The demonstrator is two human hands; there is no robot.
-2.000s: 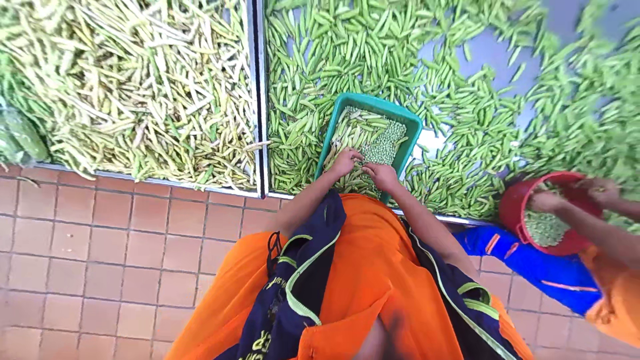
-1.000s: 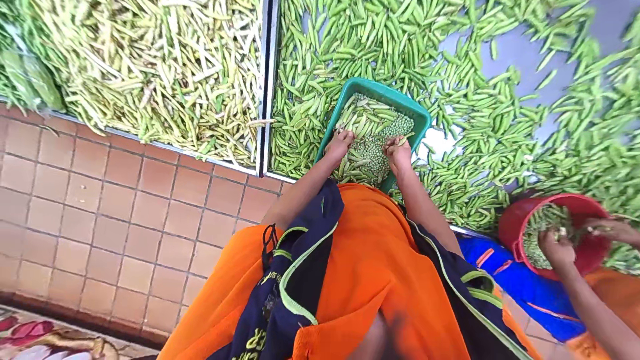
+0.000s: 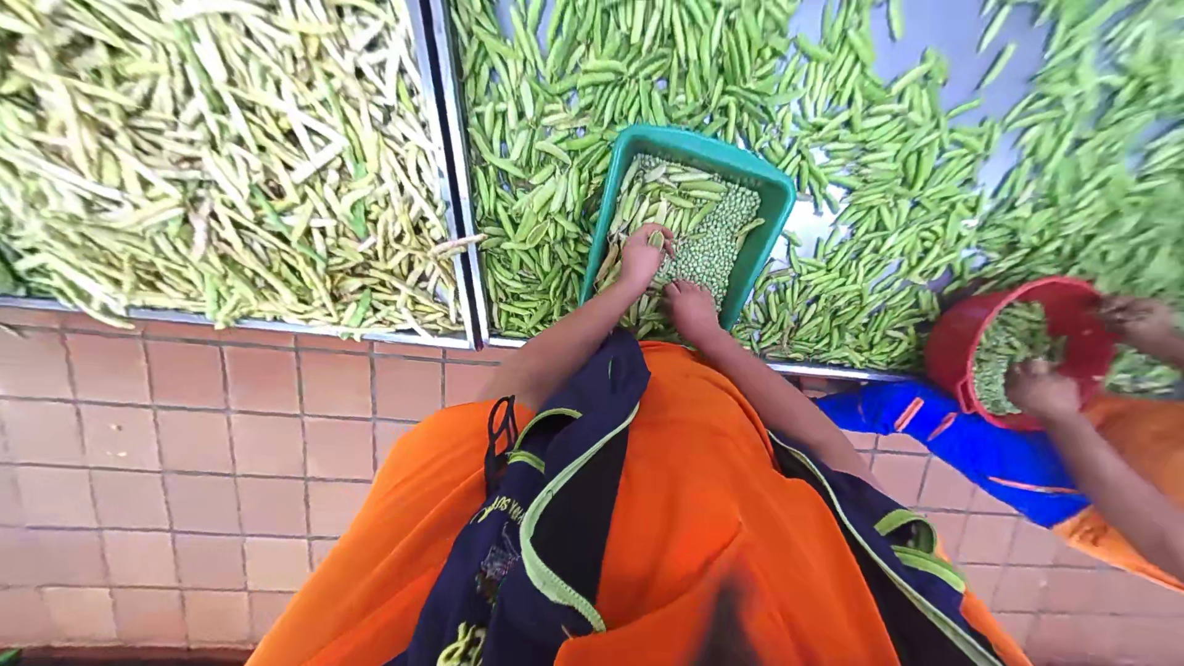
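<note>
A green plastic tub (image 3: 773, 208) stands tilted among green pea pods (image 3: 555, 199) at the front edge of the display. Inside it lie shelled peas (image 3: 710, 254) on the right and pods (image 3: 671, 194) toward the left and back. Over the tub's left part, my left hand (image 3: 646, 254) holds a small green pod between thumb and fingers. My right hand (image 3: 692, 307) is low over the near part of the tub, its fingers down at the peas; whether it holds anything cannot be told.
Metal dividers (image 3: 460, 185) separate the green pods from a bin of pale bean pods (image 3: 231, 176). At right, another person's hands (image 3: 1045, 388) work at a red bucket (image 3: 948, 347) holding peas and pods. Tiled floor (image 3: 194, 462) lies below the display's metal edge.
My hands have come closer together over the tub, the right one now lower at its near part. The co-worker's hands have also shifted at the red bucket.
</note>
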